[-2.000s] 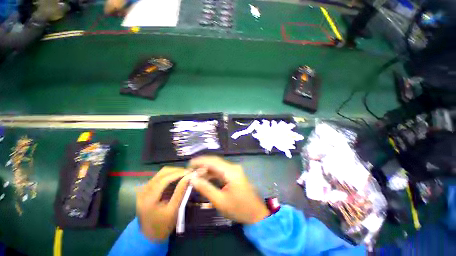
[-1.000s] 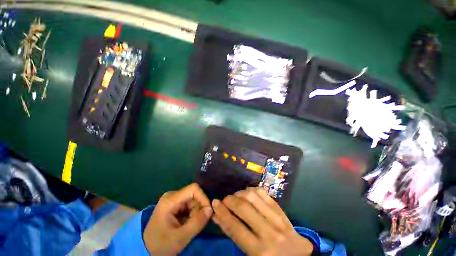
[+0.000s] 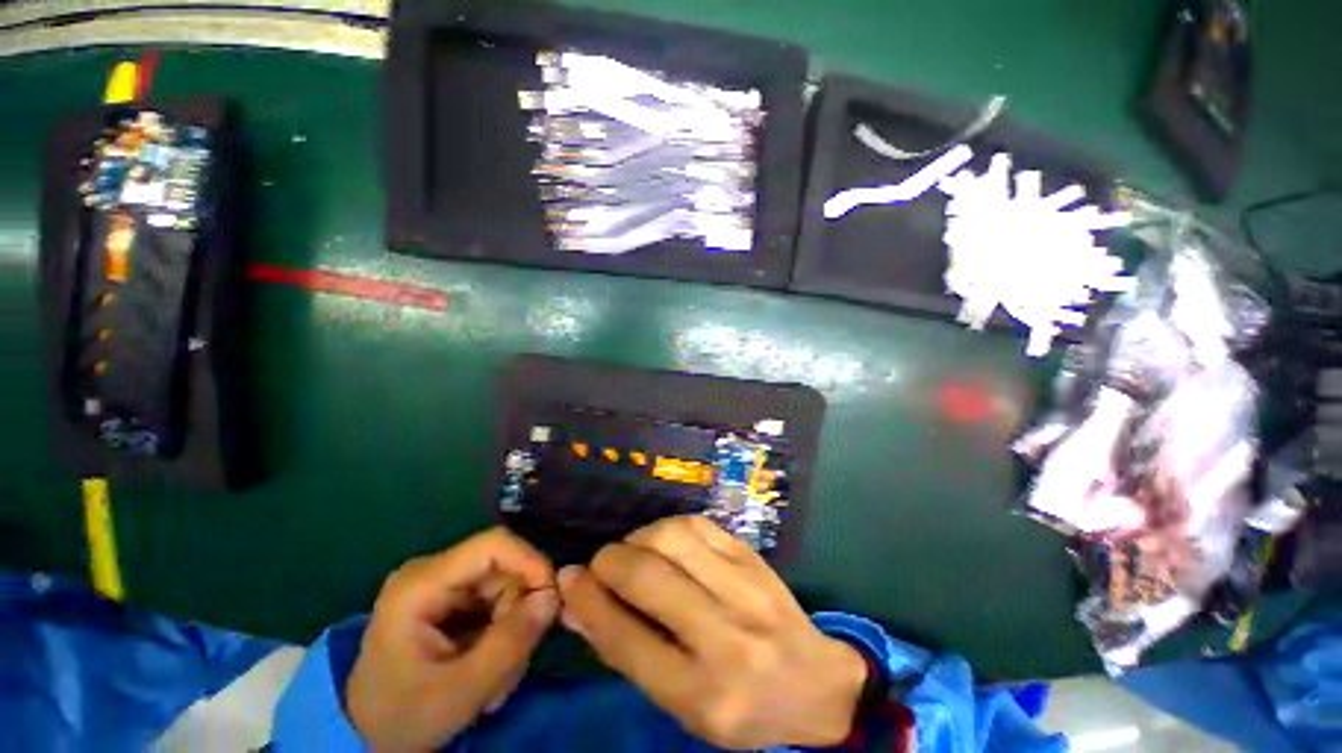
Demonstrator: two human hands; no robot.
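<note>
My left hand and my right hand meet fingertip to fingertip at the near edge of the foam holder. Both pinch a thin dark strip, seen almost edge-on and mostly hidden by the fingers; it looks like a flex cable. The open phone body lies crosswise on the holder, sub-board at left, blue main board and orange flex at right. My right fingers cover part of its near side.
A second phone body lies on foam at left. The flex cable tray is behind, beside the strip tray with white strips. Plastic bags lie at right. Another phone on foam is at far right.
The white strip seen between my hands two seconds ago no longer shows there. The view has tilted down and shifted. My hands have moved off the phone's middle to its near edge, fingertips together.
</note>
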